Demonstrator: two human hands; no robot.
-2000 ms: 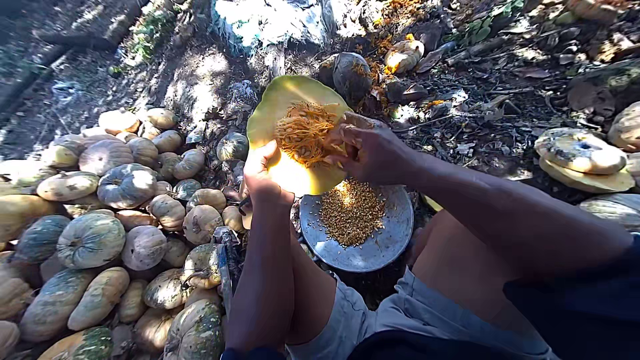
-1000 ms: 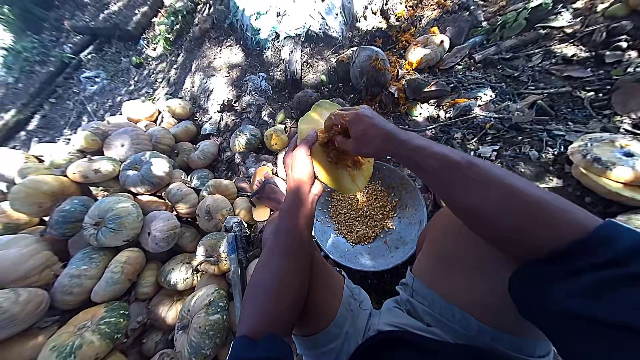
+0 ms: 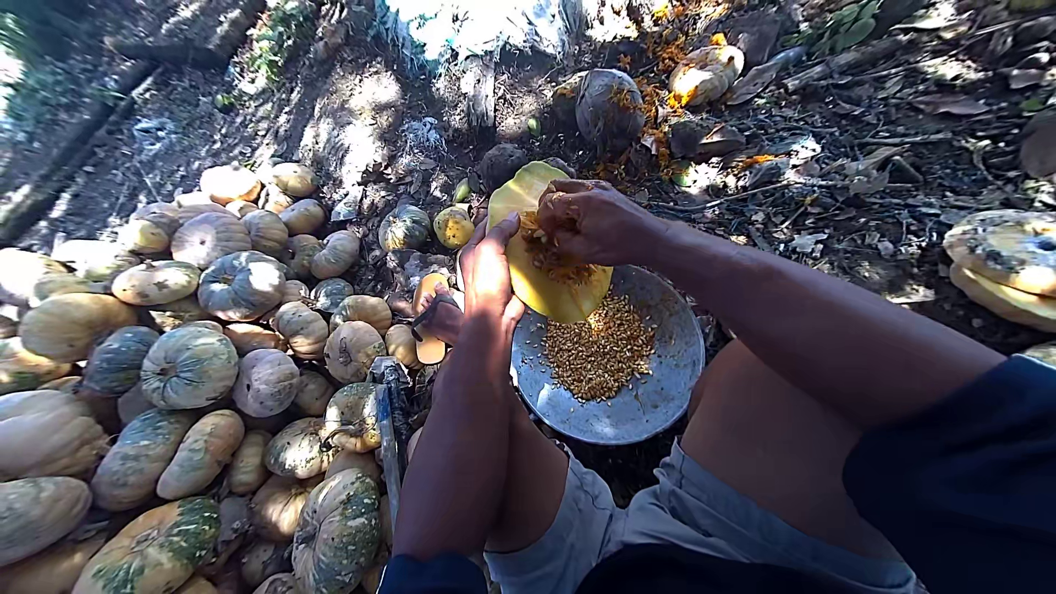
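Note:
A yellow-fleshed pumpkin half (image 3: 528, 194) is tilted over a round metal basin (image 3: 615, 421), its cut face toward my right side. My left hand (image 3: 490, 268) holds it by the left rim, thumb on the cut face. Fingers of my right hand (image 3: 596, 221) are curled in the hollow, on orange stringy pulp (image 3: 554, 257) with some seeds; how much they grip is partly hidden. Below, a heap of pumpkin seeds (image 3: 601, 351) lies in the basin, which stands between my legs.
Many whole pumpkins (image 3: 190, 367) are piled at the left. A long blade-like tool (image 3: 389, 437) stands beside my left forearm. My sandalled foot (image 3: 437, 318) is left of the basin. Stacked pumpkin pieces (image 3: 1008, 264) lie at the far right; pulp-smeared pumpkins (image 3: 610, 111) lie ahead on leaf-strewn ground.
Two seconds ago the pumpkin half faced up with a large tuft of pulp; it is now tilted toward the basin. My right hand has moved into the hollow, where less pulp shows.

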